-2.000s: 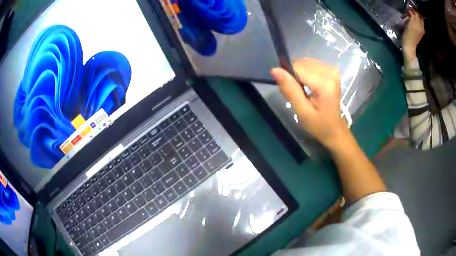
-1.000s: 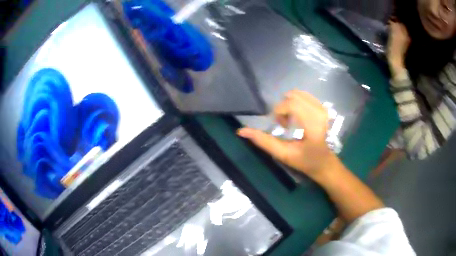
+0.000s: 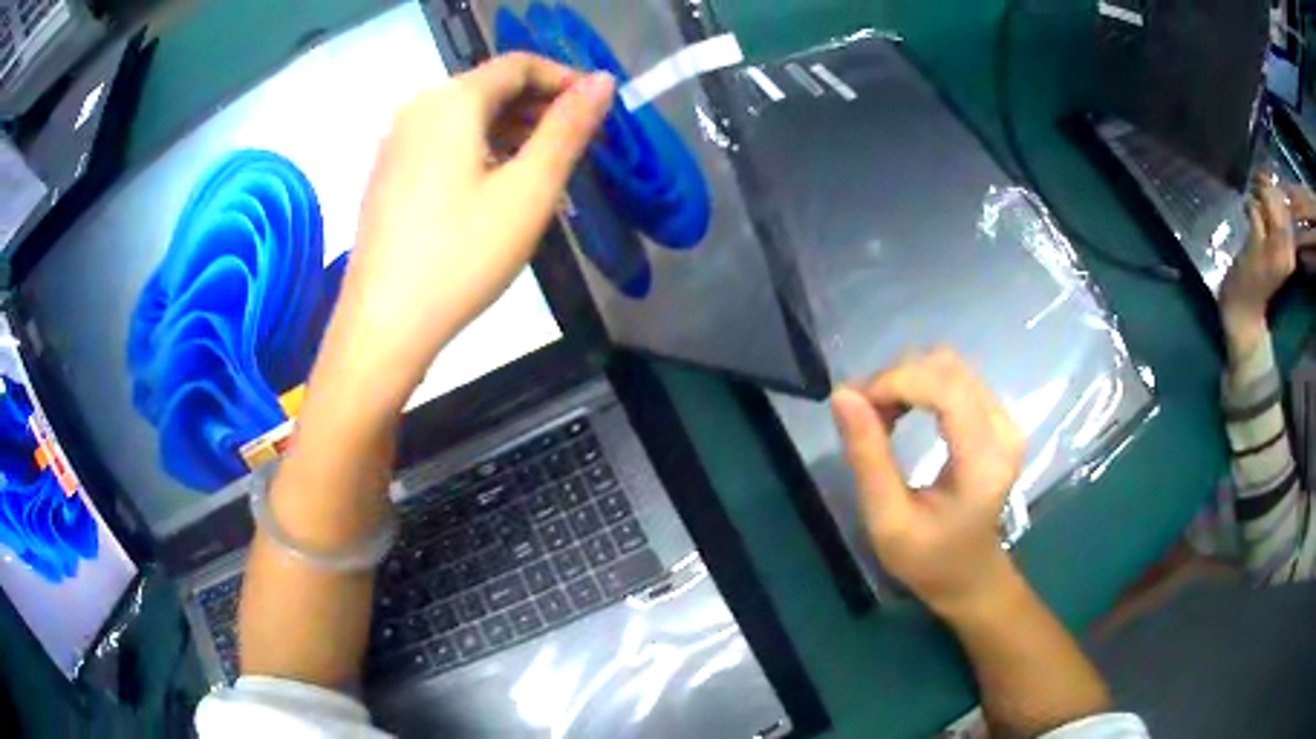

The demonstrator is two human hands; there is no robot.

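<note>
An open laptop shows its lit main display (image 3: 217, 289) and black keyboard (image 3: 505, 549); film covers its palm rest (image 3: 650, 671). The right side screen (image 3: 678, 274) is lit and tilted, with a white pull tab (image 3: 686, 70) across its upper part. My left hand (image 3: 448, 217) reaches over the laptop, thumb and forefinger pinched at the tab's left end, hiding part of the display and keyboard. My right hand (image 3: 938, 484) has its thumb and forefinger curled beside the side screen's lower right corner; whether they grip it is unclear.
The left side screen (image 3: 51, 505) is lit. A closed, filmed laptop (image 3: 924, 246) lies behind and right of the right side screen. A cable (image 3: 1039, 217) runs past it. Another person's hand (image 3: 1263, 253) is at an open laptop (image 3: 1183, 173), far right.
My left hand has come into view, over the laptop and to the pull tab. My right hand has left the side screen's edge, opened, then curled its fingers near the corner.
</note>
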